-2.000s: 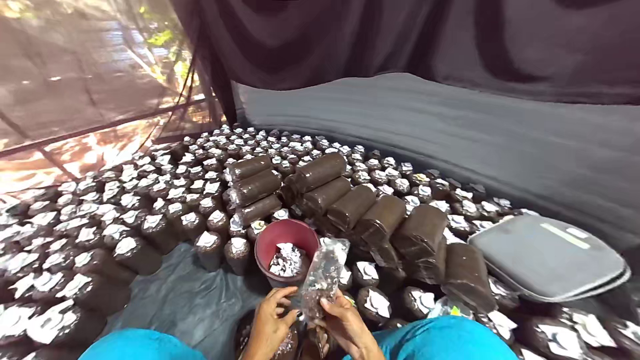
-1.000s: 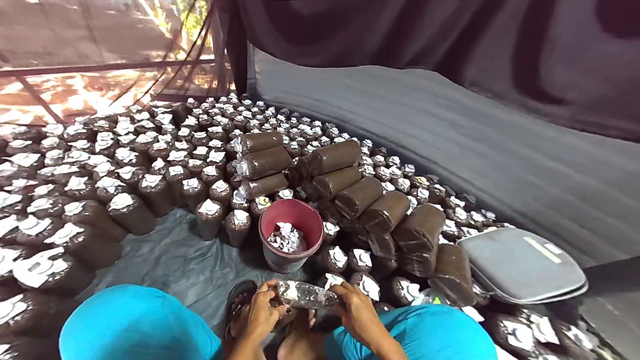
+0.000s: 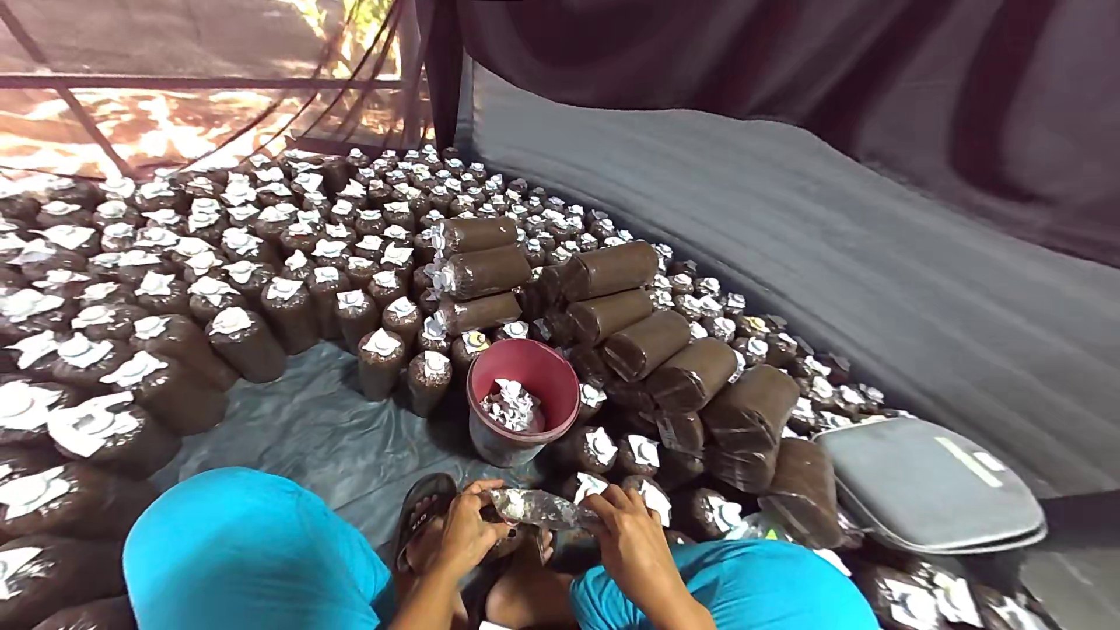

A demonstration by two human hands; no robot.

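Note:
Between my knees, a clear plastic bottle [image 3: 547,507] with whitish material inside lies sideways, held at both ends. My left hand [image 3: 468,529] grips its left end, and my right hand [image 3: 632,538] grips its right end. Just beyond the hands stands a red-lined bucket [image 3: 525,389] holding crumpled white paper pieces [image 3: 512,405]. Brown-filled plastic bags with white paper tops [image 3: 248,343] stand upright around it. Behind and to the right of the bucket, more filled bags [image 3: 643,344] lie on their sides in a stack.
Grey plastic lids [image 3: 927,481] rest on the bags at the right. A dark plastic sheet [image 3: 324,437] covers the floor at centre left. A grey sheet wall [image 3: 744,210] and dark cloth [image 3: 787,61] hang behind. My sandalled foot [image 3: 424,516] is beside my left hand.
Two seconds ago the bottle was tilted steeply near the bucket; it now lies roughly level between both hands, lower between the knees. The view has shifted.

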